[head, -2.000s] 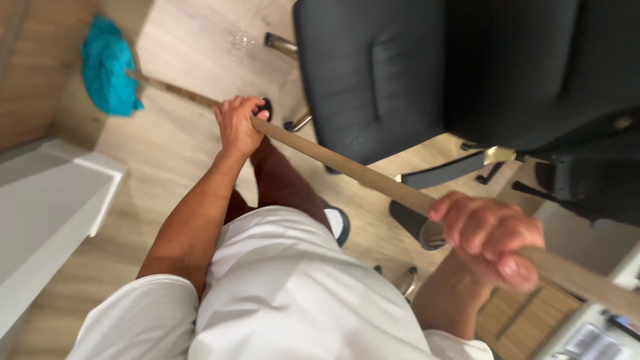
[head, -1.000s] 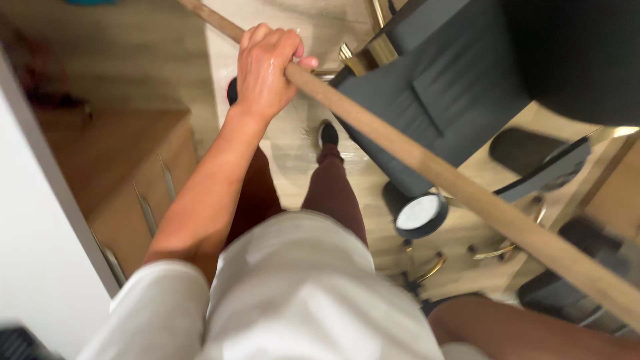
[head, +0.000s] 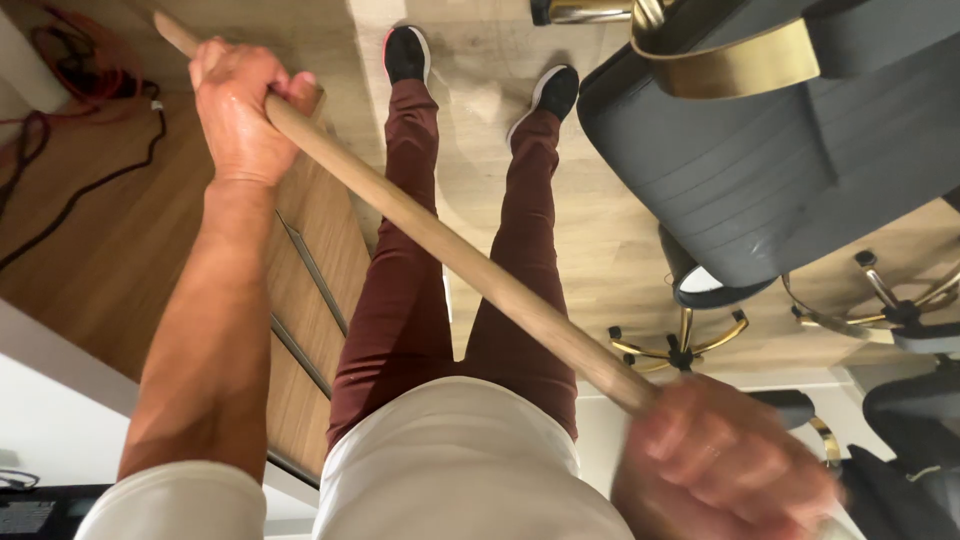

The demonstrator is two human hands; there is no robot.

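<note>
A long wooden pole (head: pixel 457 259) runs diagonally across the head view, in front of my legs. Near its upper-left end, my left hand (head: pixel 244 109) is closed around it, the thumb lying along the wood. My right hand (head: pixel 731 457), blurred, grips the pole at the lower right. What the far end of the pole carries cannot be seen in this frame. Between the two hands show my maroon trousers and black shoes, both feet on the wood-look floor (head: pixel 465 82).
A black padded office chair (head: pixel 720 157) with gold metal arms stands at the right, a dark bin (head: pixel 701 285) beneath it. Gold star-shaped chair bases (head: pixel 681 351) are farther back. At left are a wooden drawer cabinet (head: pixel 315 262) and a dark cable (head: pixel 97 180) with reddish cords.
The turquoise cloth on the pole's far end, seen two seconds ago, is out of sight. My right hand, out of view one second ago, shows on the pole again. The view has shifted.
</note>
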